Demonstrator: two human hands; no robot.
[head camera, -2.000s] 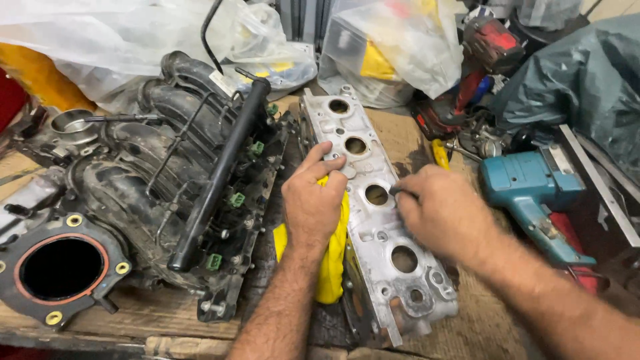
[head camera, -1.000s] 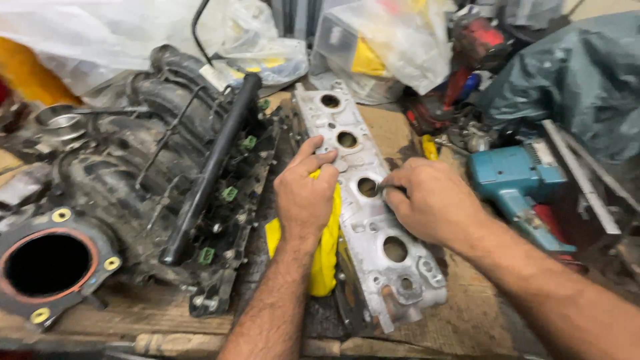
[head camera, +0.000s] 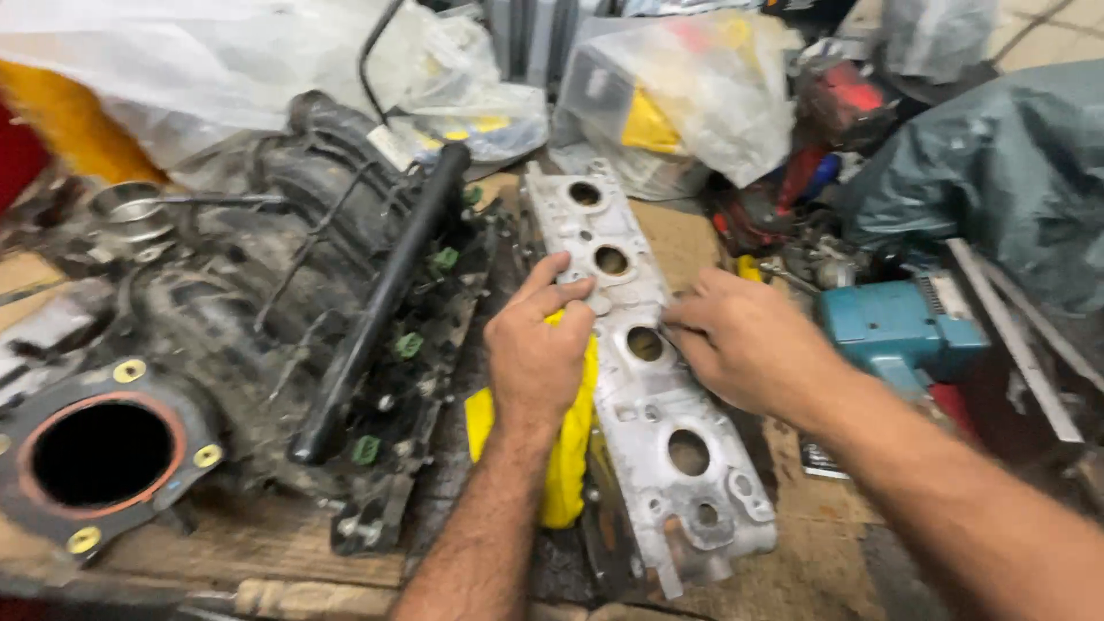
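A bare aluminium engine casting with a row of round holes (head camera: 634, 397), its exact kind unclear, lies lengthwise on the bench. My left hand (head camera: 543, 345) rests at its left edge with the fingers curled over a yellow cloth (head camera: 569, 466), which hangs down along that side. My right hand (head camera: 733, 336) is at the right edge beside a middle hole, its fingertips pinched together; whether something small is between them is hidden by blur and the fingers. Left of the casting sits a dirty black intake manifold (head camera: 233, 310) with a black pipe (head camera: 379, 310) across it.
A teal power tool (head camera: 897, 328) lies at the right, near metal strips (head camera: 1018, 345) and a dark green plastic sheet (head camera: 992, 181). Behind are a red cordless tool (head camera: 793, 181) and plastic bags (head camera: 690, 95). A wooden handle (head camera: 310, 599) lies along the front edge.
My right fingertips have moved from the middle hole to the casting's right edge beside it. My left hand remains at the left edge with the yellow cloth.
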